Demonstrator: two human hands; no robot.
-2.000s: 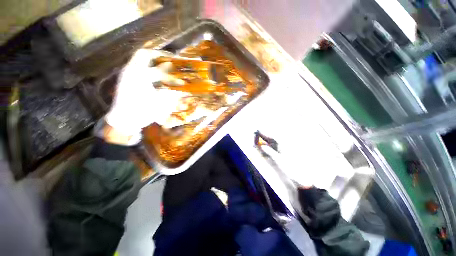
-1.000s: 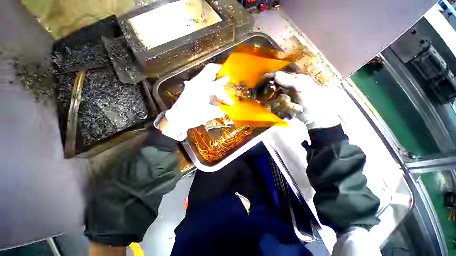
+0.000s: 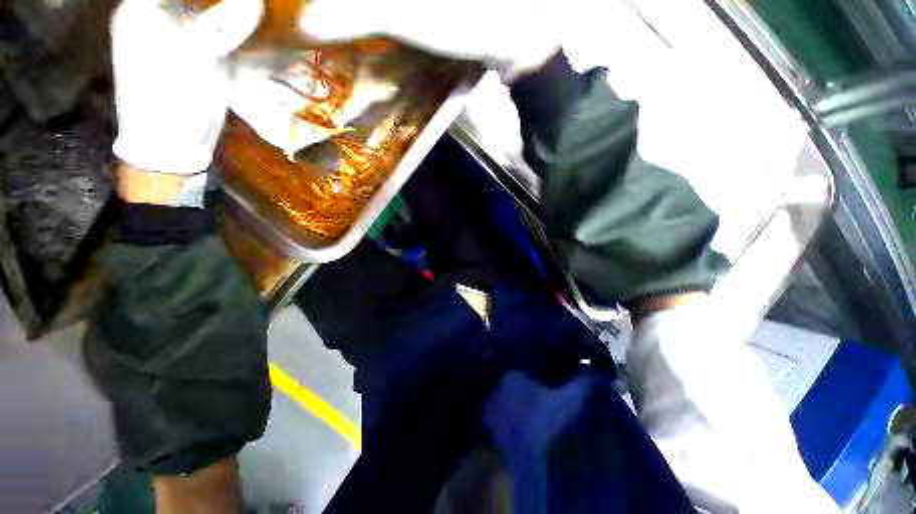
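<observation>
My left hand (image 3: 171,95), in a white glove, is over the left side of the scrap tray (image 3: 367,216). Its upper part is cut by the top edge. Its fingers close on a smooth orange sheet (image 3: 283,22), mostly cut off or hidden. My right hand (image 3: 432,25), gloved and blurred, reaches in from the right along the top edge, its fingers beside the sheet; its grip cannot be made out. A crumpled white cloth (image 3: 266,105) lies on the copper wire offcuts (image 3: 291,196) in the tray. No coil can be made out.
The black dross tray (image 3: 55,191) is at the left, partly cut off. A large white-surfaced tray (image 3: 703,110) is at the right, with the green conveyor (image 3: 793,40) beyond it. My dark-clothed lap is below. A yellow line (image 3: 313,405) marks the floor.
The view has tilted down, so the solder pot is out of the picture and the hands are at the top edge. The coil seen in my right hand no longer shows.
</observation>
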